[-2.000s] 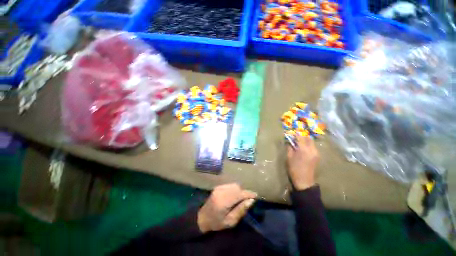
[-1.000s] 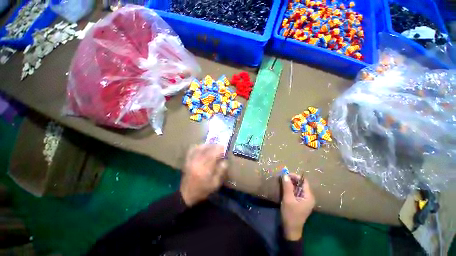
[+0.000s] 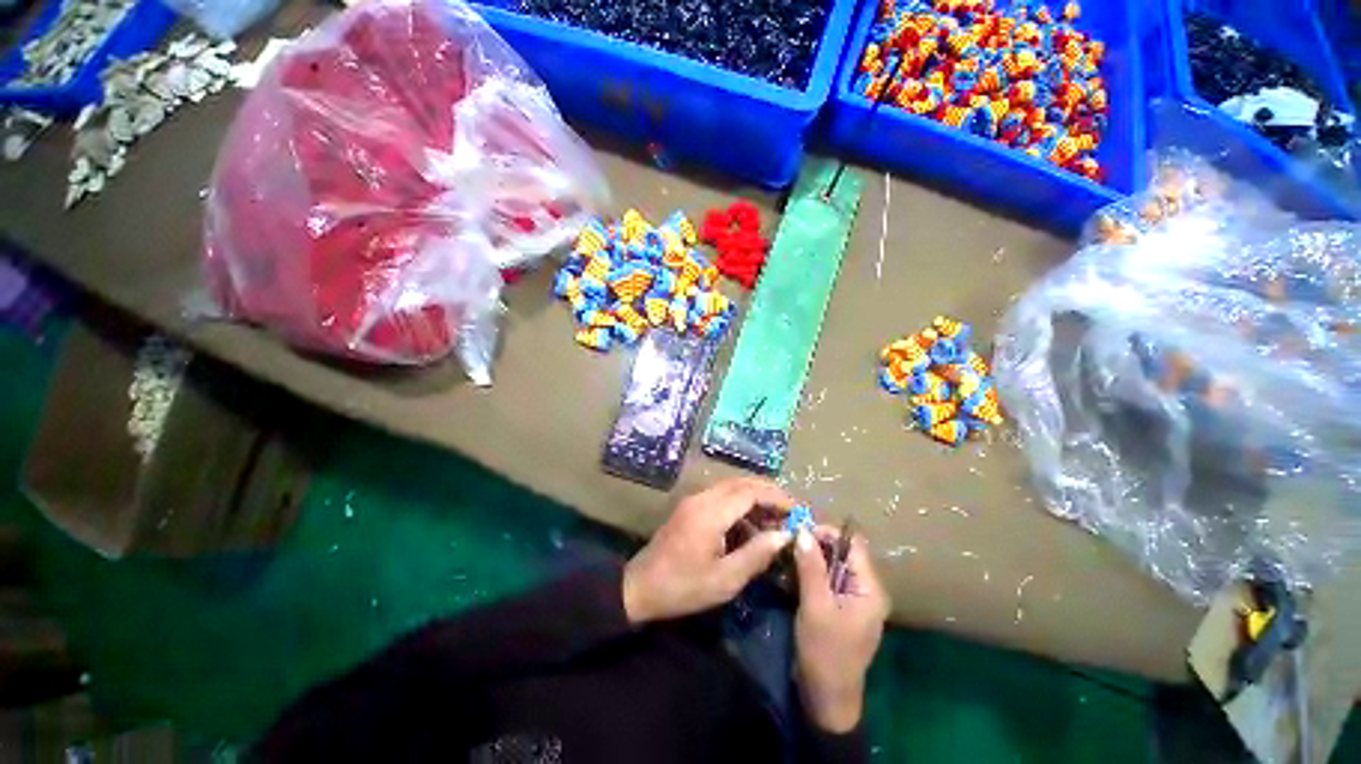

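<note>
My left hand [image 3: 708, 552] and my right hand [image 3: 839, 605] meet at the bench's front edge. Their fingertips hold a tiny blue-edged knitted hat [image 3: 799, 520] between them. Slim thread snips [image 3: 843, 549] sit within my right hand, partly hidden by the fingers. A pile of yellow-orange and blue knitted hats [image 3: 642, 281] lies left of the green board [image 3: 788, 314]. A smaller pile of hats [image 3: 940, 381] lies to its right. The smartphone [image 3: 658, 403] lies just left of the board, below the larger pile.
A bag of red pieces [image 3: 351, 194] stands left, near a red fuzzy cluster [image 3: 734, 243]. A crumpled clear bag [image 3: 1194, 373] lies right. Blue bins [image 3: 672, 120] line the back. A black and yellow tool [image 3: 1266, 634] is at far right. Pale thread scraps dot the bench.
My left hand has left the phone and moved right to the hat, meeting my right hand, which has shifted slightly left. The phone now shows fully and looks darker.
</note>
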